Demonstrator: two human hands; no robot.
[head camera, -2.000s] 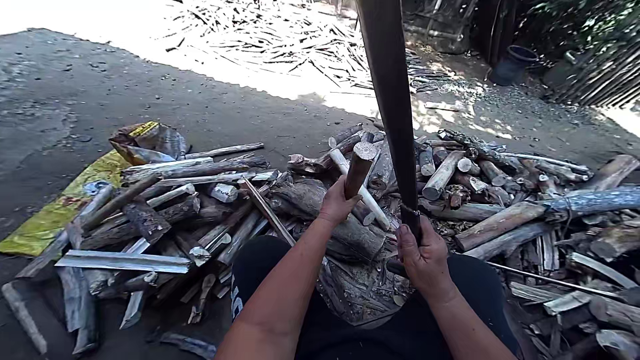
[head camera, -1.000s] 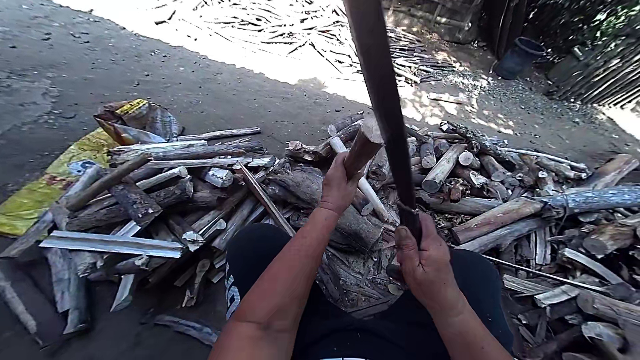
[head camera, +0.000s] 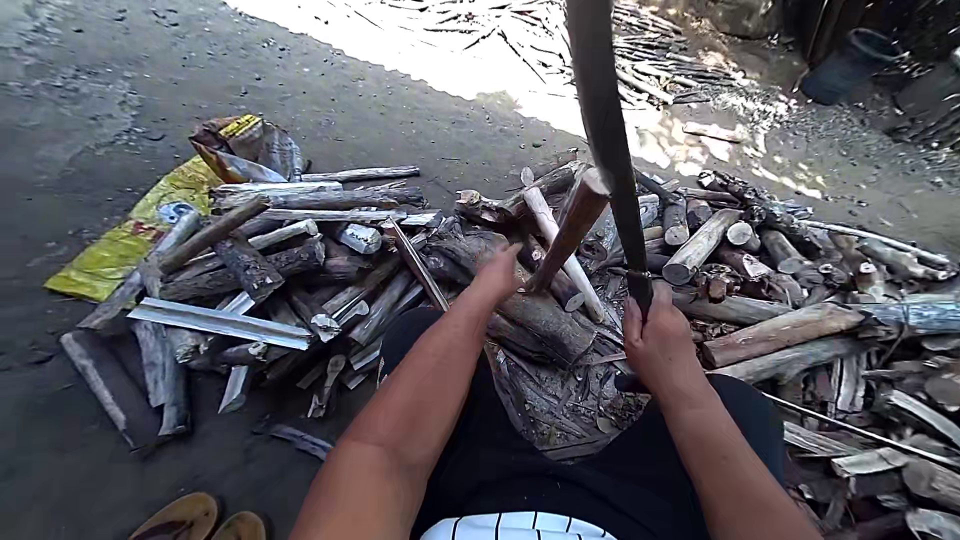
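My right hand (head camera: 660, 330) is closed around the handle of a machete (head camera: 611, 127), whose long dark blade points upward. The blade passes against or just in front of the cut top of a short wooden billet (head camera: 574, 221), which stands tilted on a thick log (head camera: 540, 322) between my knees. My left hand (head camera: 499, 274) is just left of the billet's lower part, fingers apart, with no grip on the billet visible. Whether the blade touches the wood cannot be told.
Split firewood (head camera: 217, 326) is heaped at the left beside a yellow sack (head camera: 142, 232). More cut logs (head camera: 784, 334) lie at the right. Thin sticks (head camera: 525, 22) are spread on sunlit ground beyond, near a dark bucket (head camera: 847, 67). Sandals (head camera: 184, 516) lie at the lower left.
My left hand has let go of the billet, which it held before; the billet now stands on the log. My right hand still holds the machete upright.
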